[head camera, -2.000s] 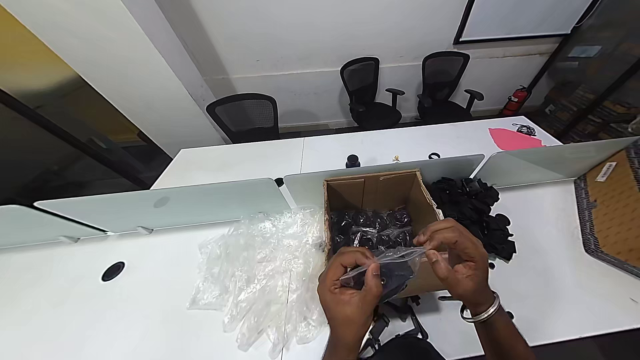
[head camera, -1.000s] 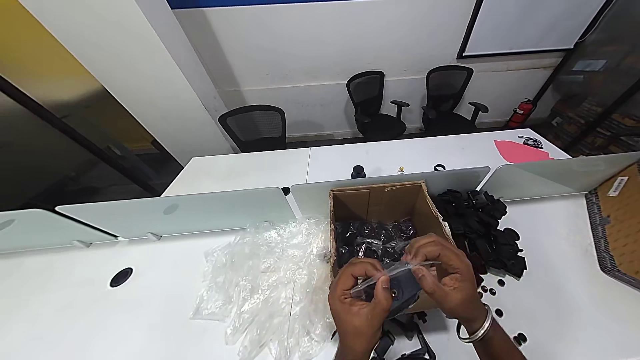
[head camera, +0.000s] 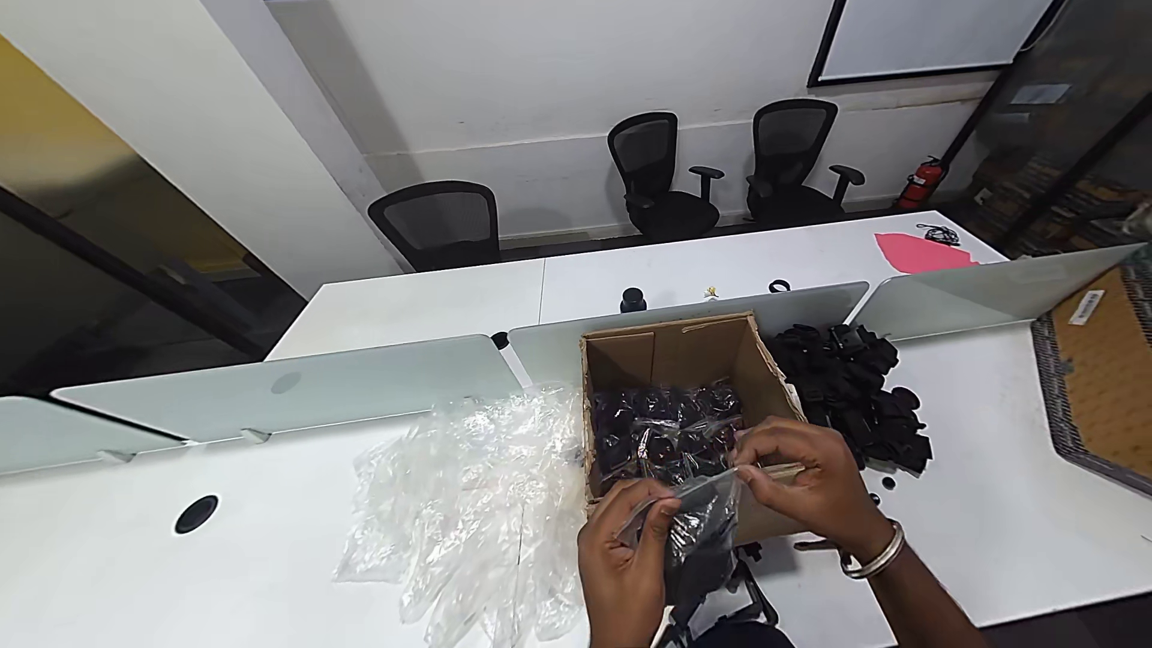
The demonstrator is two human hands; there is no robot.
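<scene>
A clear plastic bag point(head camera: 706, 531) with a dark item inside is held up in front of the box. My left hand point(head camera: 627, 558) pinches its upper left edge, and my right hand point(head camera: 814, 481) grips the upper right corner between thumb and finger. Just beyond stands an open cardboard box point(head camera: 621, 355) holding several dark items wrapped in clear plastic point(head camera: 666, 432). To its left lies a spread pile of clear plastic bags point(head camera: 486, 513). A heap of black parts point(head camera: 846, 387) lies right of the box. More black parts point(head camera: 756, 594) are partly hidden below my hands.
A frosted desk divider point(head camera: 315, 382) runs behind the box. On the far desk point(head camera: 432, 306) are a small black cylinder point(head camera: 633, 300) and a pink sheet point(head camera: 922, 253). A brown panel with a dark patterned edge point(head camera: 1102, 360) lies at the right. Small round black pieces point(head camera: 888, 483) lie near the heap.
Both hands still hold the bag at its top edge. The bag now hangs lower and more upright between them, with its top edge drawn out between my fingers.
</scene>
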